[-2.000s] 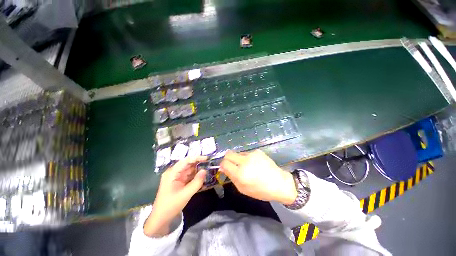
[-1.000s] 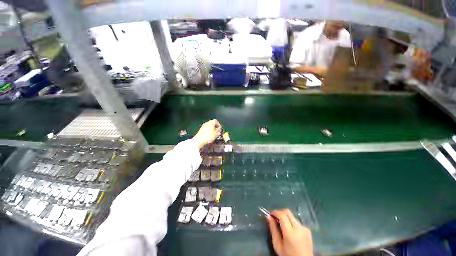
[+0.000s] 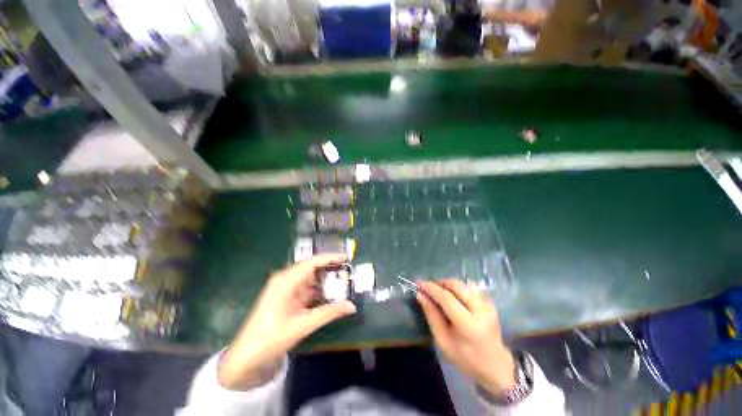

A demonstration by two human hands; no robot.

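My left hand (image 3: 285,313) holds a small electronic unit (image 3: 334,284) with a bright white face between thumb and fingers, over the front left of the clear blister tray (image 3: 431,236). My right hand (image 3: 465,327) grips thin metal tweezers (image 3: 408,283), tips pointing left toward the unit, apart from it. Grey pouch cells (image 3: 332,219) with yellow edges fill the tray's left columns. A white cell (image 3: 364,277) lies just right of the held unit. My left hand partly hides the front row.
Stacked filled trays (image 3: 73,268) stand at left. Beyond the pale metal rail (image 3: 569,162), the green belt carries a unit with a white piece (image 3: 329,151) and two dark units (image 3: 413,139). White strips (image 3: 720,179) lie far right. A blue stool (image 3: 682,345) is at lower right.
My left hand has come back from the belt to the tray's front and now holds a unit. A unit with a white piece lies on the belt where it reached. The view has tilted down.
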